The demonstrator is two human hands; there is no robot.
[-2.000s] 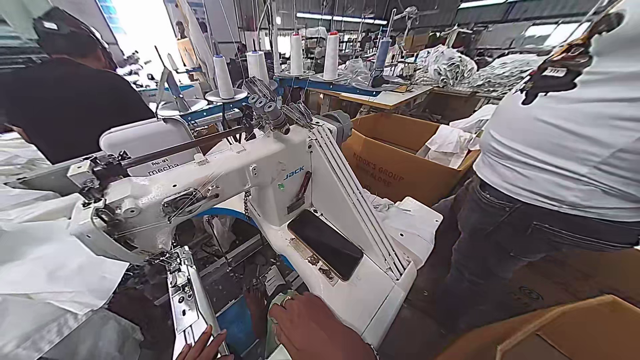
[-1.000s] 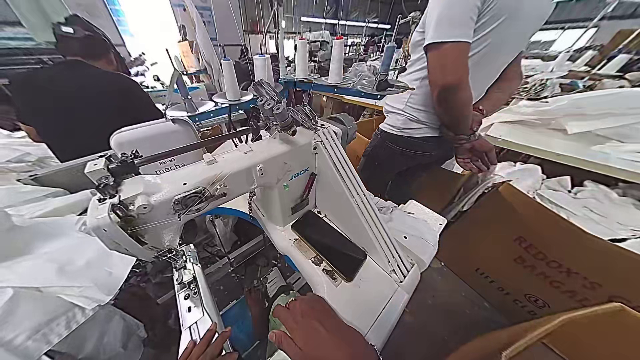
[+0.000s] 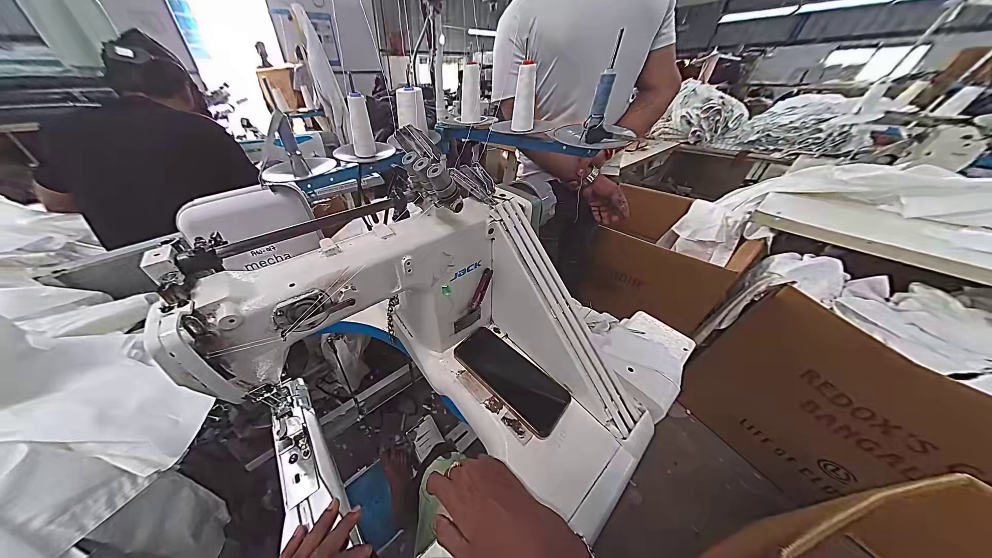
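A white Jack feed-off-the-arm sewing machine (image 3: 372,271) fills the middle of the view. Its narrow cylinder arm (image 3: 302,457) points up towards the needle area. My left hand (image 3: 325,535), cut off by the bottom edge, lies beside that arm with its fingers spread. To its right, my right hand (image 3: 496,508) rests over a light green cloth (image 3: 434,496), fingers curled; whether they grip it is hidden. A black smartphone (image 3: 513,381) lies face up on the machine's bed, above my right hand.
Thread cones (image 3: 524,97) stand on a blue-framed rack behind the machine. White fabric (image 3: 85,403) is piled at left. Cardboard boxes (image 3: 821,418) and more white fabric are at right. One person (image 3: 139,155) sits at back left; another (image 3: 581,70) stands behind the rack.
The standing person in the white shirt has moved from the right side to behind the thread rack. Both of my hands have stayed about where they were.
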